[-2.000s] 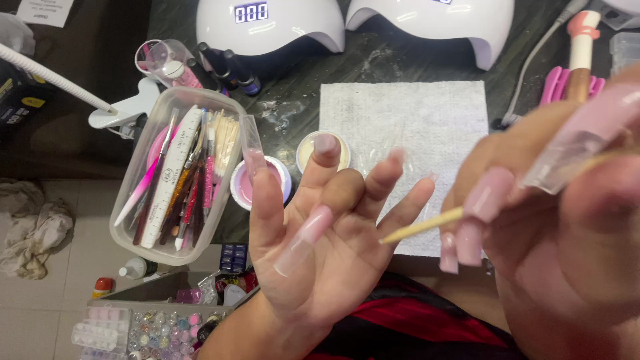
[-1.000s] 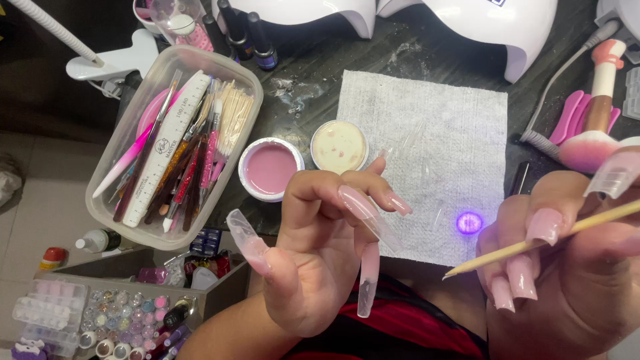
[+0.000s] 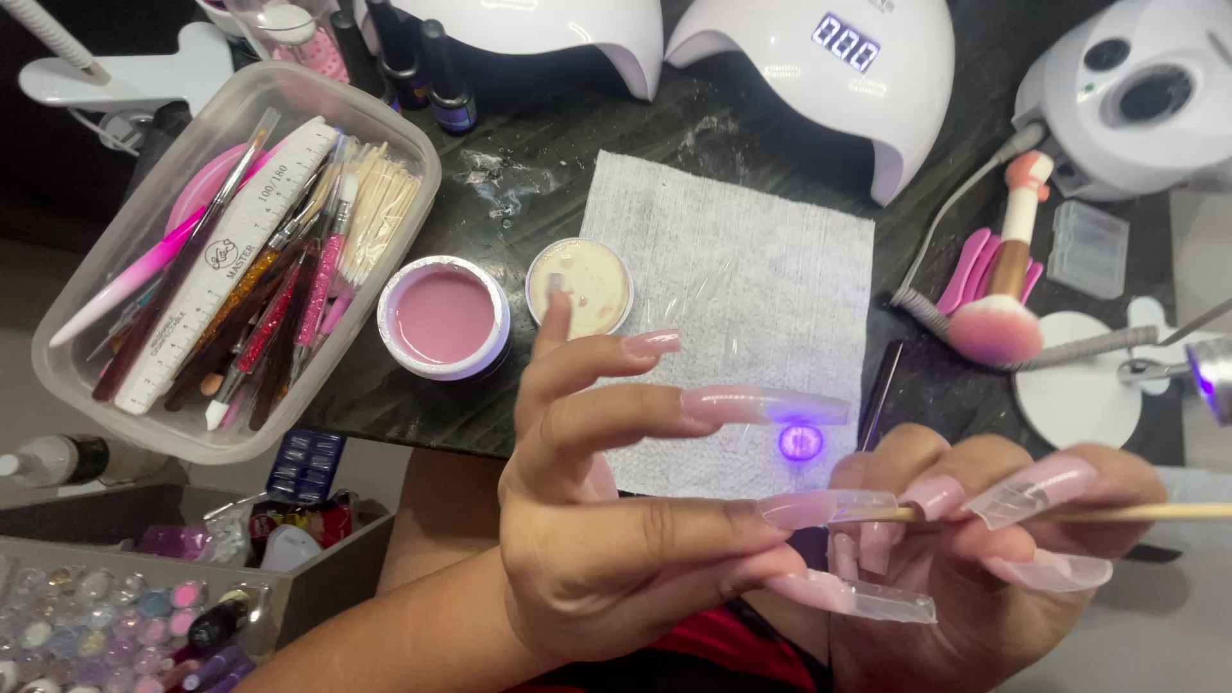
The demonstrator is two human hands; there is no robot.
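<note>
My right hand (image 3: 1001, 539) holds a thin wooden stick (image 3: 1107, 513) between its fingers, low on the right. The stick's tip lies at the long clear-tipped pink nail (image 3: 828, 507) of a finger of my left hand (image 3: 616, 500); whether they touch is hard to tell. My left hand is palm-side turned, fingers pointing right, with nothing seen in its grasp. Beyond it stand an open jar of pink gel (image 3: 443, 320) and a round cream-coloured lid or jar (image 3: 580, 287). A white paper towel (image 3: 731, 241) lies under a purple light spot (image 3: 801, 443).
A plastic container (image 3: 409, 144) of brushes, a nail file and wooden sticks stands left. Two nail lamps (image 3: 818, 67) and polish bottles (image 3: 448, 82) are at the back. At right are a white machine (image 3: 1136, 96), a powder brush (image 3: 996, 327) and a small lamp (image 3: 1213, 380).
My left hand has turned, its fingers now pointing right. The stick in my right hand has come close to a left nail; earlier they were apart.
</note>
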